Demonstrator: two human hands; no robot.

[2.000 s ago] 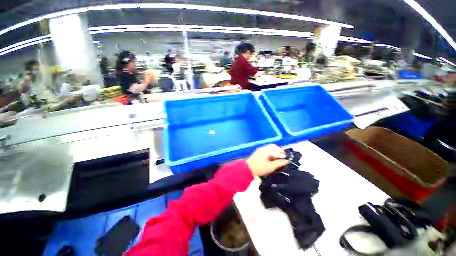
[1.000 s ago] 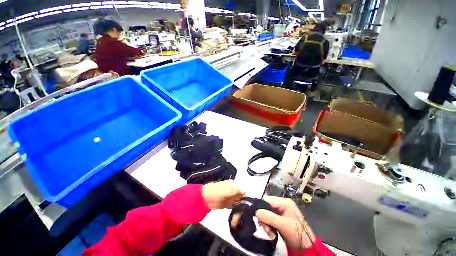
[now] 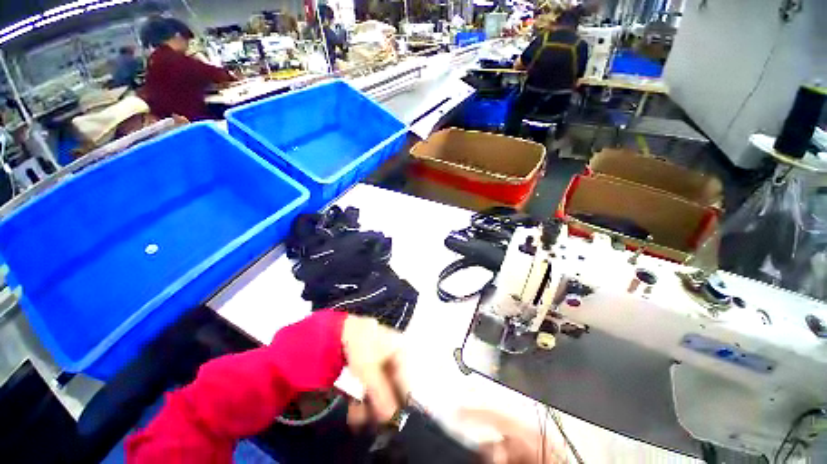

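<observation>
A black fabric band (image 3: 422, 441) is between my hands at the bottom centre, blurred, with a small pale spot near its left end. My left hand (image 3: 376, 372), in a red sleeve, has its fingers on that left end. My right hand (image 3: 508, 439) is blurred and low, at the band's right side; its fingers are hard to make out. The white sewing machine (image 3: 626, 308) stands to the right, its needle area away from my hands. A loose heap of black bands (image 3: 349, 267) lies on the white table (image 3: 426, 213). More black bands (image 3: 490, 237) lie behind the needle end.
Two blue bins (image 3: 154, 245) stand at the left. Brown cartons with red bands (image 3: 481, 163) stand behind the table. A black thread cone (image 3: 800, 122) is at the upper right. Dark threads hang near my right hand. Two people (image 3: 177, 72) work further back.
The view first swung right from the heap and bins to the machine. My left hand left the heap; both hands then held a band, which is now lower and blurred between them.
</observation>
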